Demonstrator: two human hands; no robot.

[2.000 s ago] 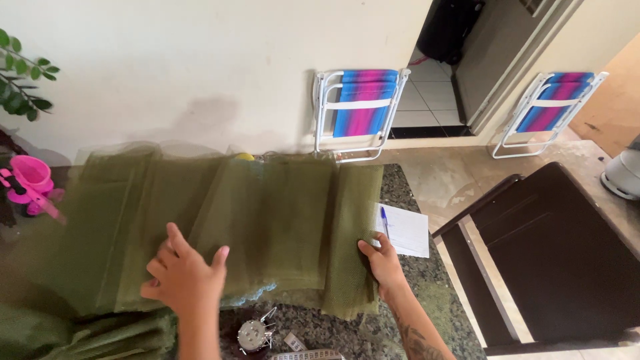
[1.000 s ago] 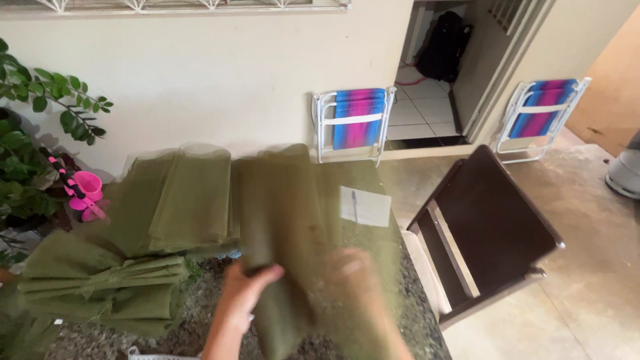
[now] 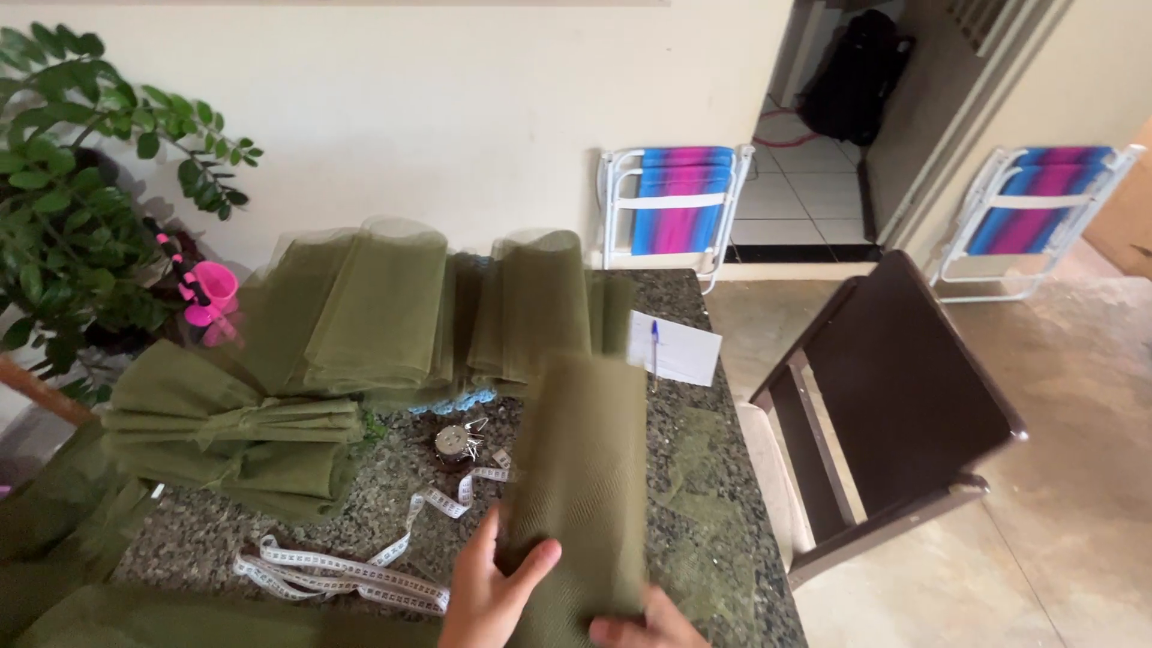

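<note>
A folded length of olive-green tulle [image 3: 585, 468] is held upright over the granite table, slightly blurred. My left hand [image 3: 499, 576] grips its left edge, thumb in front. At its lower right edge, my right hand [image 3: 643, 621] holds the fabric near the frame's bottom. Behind lie more folded tulle pieces [image 3: 378, 306] and another folded stack [image 3: 540, 297]. Tied, gathered bundles of green tulle [image 3: 234, 423] sit at the left. A white tape measure [image 3: 351, 576] curls beside my left hand, and a round metal pin tin [image 3: 454, 441] stands beyond it.
The granite table [image 3: 747, 549] carries a paper sheet [image 3: 693, 351] with a blue pen [image 3: 654, 346] and loose tulle scraps. A dark brown chair [image 3: 900, 378] stands at its right edge. Folding chairs [image 3: 679, 202] lean on the wall. A leafy plant [image 3: 72, 180] and pink pot [image 3: 216, 288] are left.
Two seconds ago my left hand was spread over the laid-out tulle; now it grips a folded piece. That piece has come nearer to me, off the others. The view has shifted.
</note>
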